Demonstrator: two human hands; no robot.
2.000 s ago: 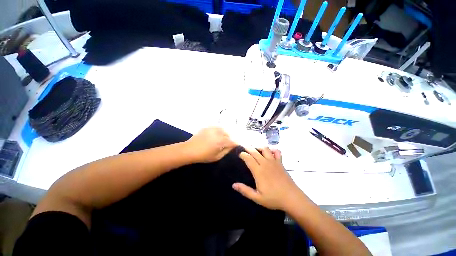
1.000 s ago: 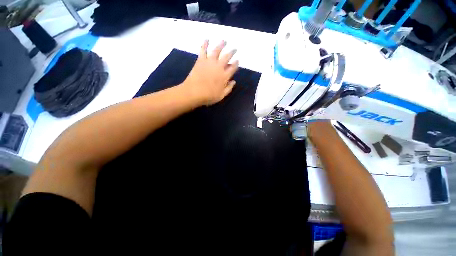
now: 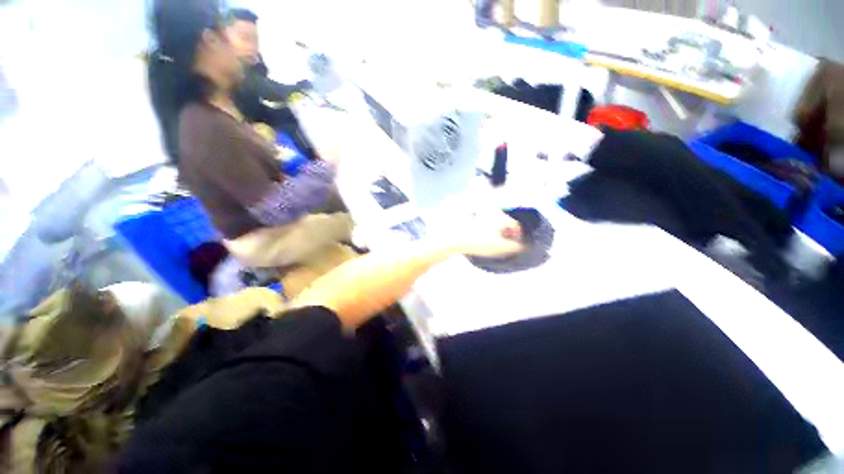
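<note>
My left hand (image 3: 500, 241) is stretched out to the patch stack (image 3: 535, 248), a round dark grey pile on the white table. The fingers touch or cover the top of the pile. The view is blurred, so I cannot tell whether they grip a patch. A large black garment panel (image 3: 611, 380) lies flat on the table at the lower right. My right hand is not in view, and neither is the needle area.
Two people (image 3: 227, 157) sit on the left beside a blue bin (image 3: 162, 245). Tan cut pieces (image 3: 74, 352) lie at the lower left. A black cloth heap (image 3: 685, 185), a red object (image 3: 618, 118) and blue bins (image 3: 754, 148) are at the right.
The view has swung left, away from the machine head. My left hand has moved from the black panel to the patch stack. My right hand has left the picture.
</note>
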